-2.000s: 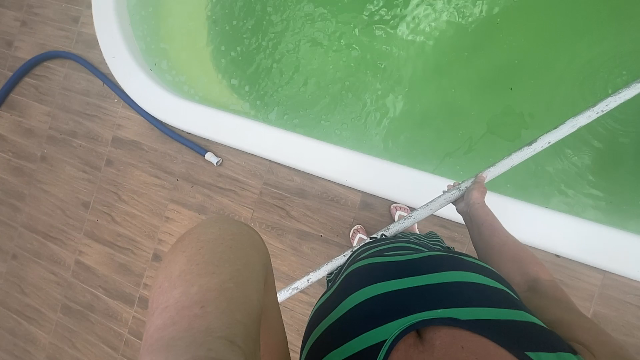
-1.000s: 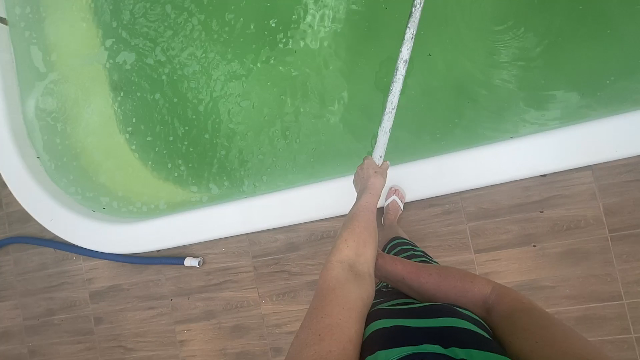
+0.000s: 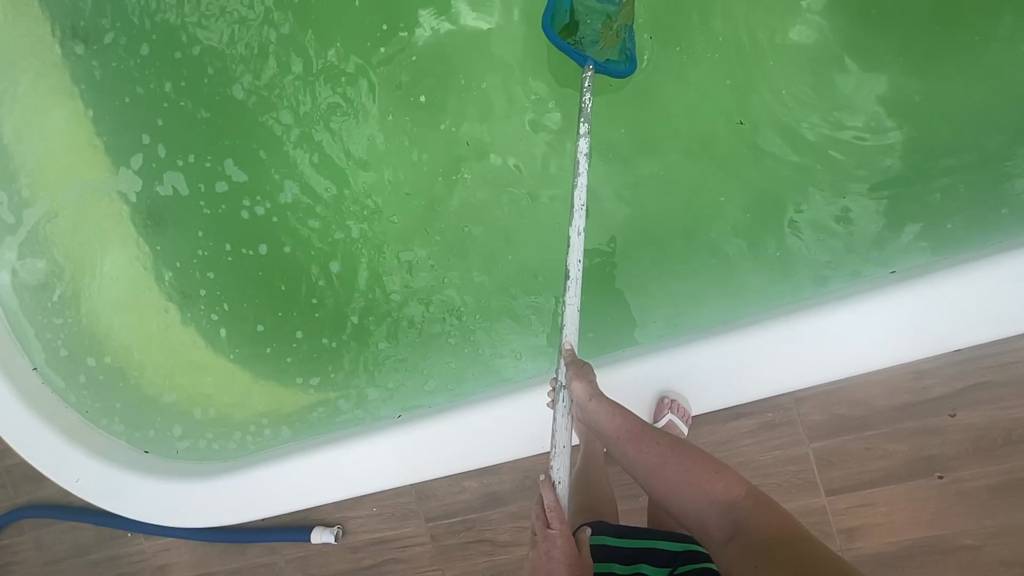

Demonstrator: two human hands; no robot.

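Note:
A long pole with flaking white paint [image 3: 576, 216] runs up from my hands over the green pool water [image 3: 448, 240]. At its far end is a blue-rimmed leaf skimmer net [image 3: 596, 36], cut off by the top of the view, with leaf-like debris in its mesh. My right hand [image 3: 574, 382] grips the pole above the white pool edge. Lower down, my left hand [image 3: 554, 528] is closed around the pole near its lower visible end, fingers partly hidden.
The white pool rim [image 3: 400, 476] curves at the left. A blue hose [image 3: 200, 534] with a white end fitting lies on the wood-look floor tiles [image 3: 904, 432]. One foot in a white flip-flop [image 3: 672, 412] rests at the rim.
The pole has swung from a diagonal across my body to pointing out over the water, and the skimmer net has come into view. Both hands now hold the pole. The view has shifted.

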